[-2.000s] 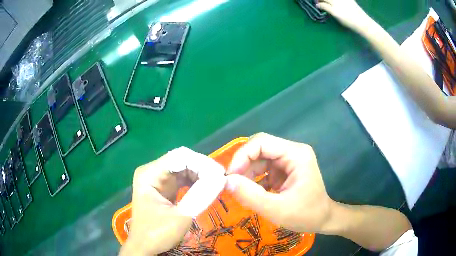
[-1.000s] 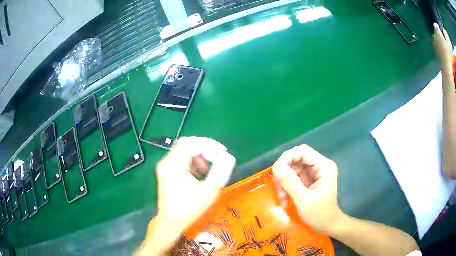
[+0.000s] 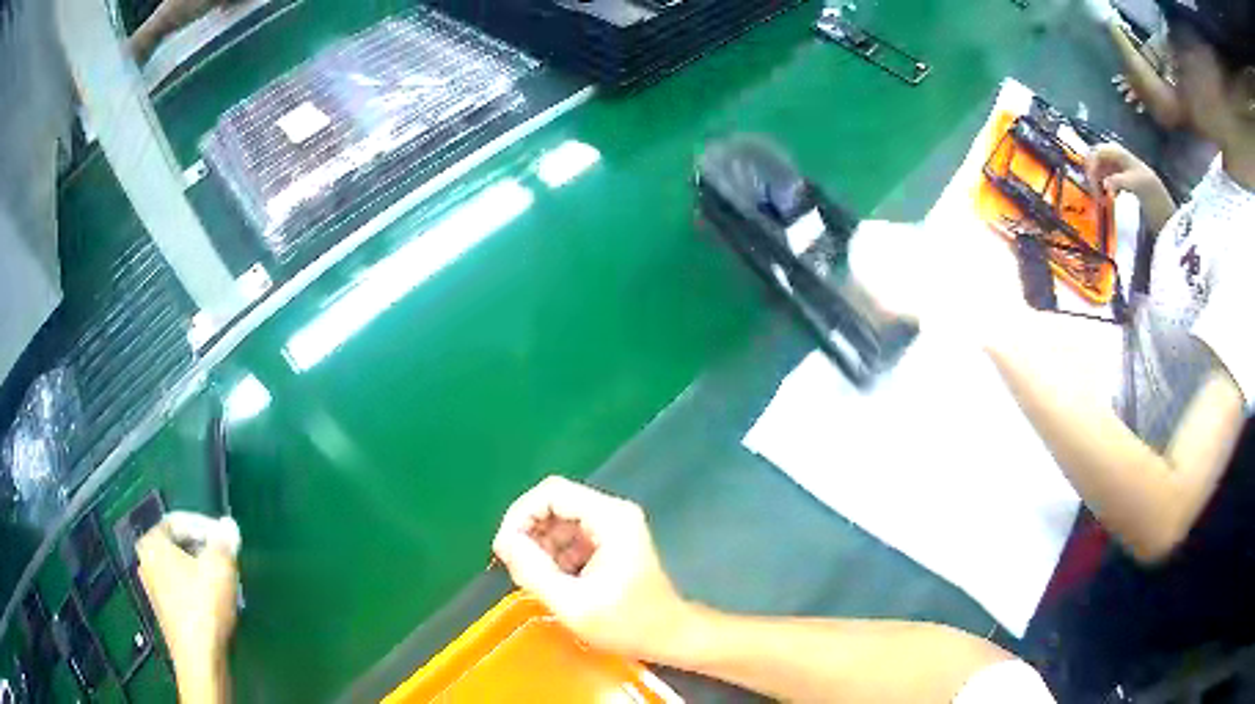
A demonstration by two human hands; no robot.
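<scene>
My left hand is at the lower left over the belt. Its finger and thumb are closed on a dark phone frame, seen nearly edge-on and blurred. My right hand is just above the far edge of the orange tray, with fingers curled and thumb against the fingertips. A tiny dark speck shows at its fingertips; I cannot tell whether it is a held part. The tray is cut off by the bottom edge, and no slivers show in it.
Several phone frames lie at the far lower left of the green belt. Beyond it are a plastic-wrapped stack and black trays. At the right, another person's arm holds blurred dark frames over a white sheet.
The view has swung right. My left hand has moved away from the tray to the left and taken hold of a frame. My right hand stays near the tray. The neighbour's stack of frames has come nearer.
</scene>
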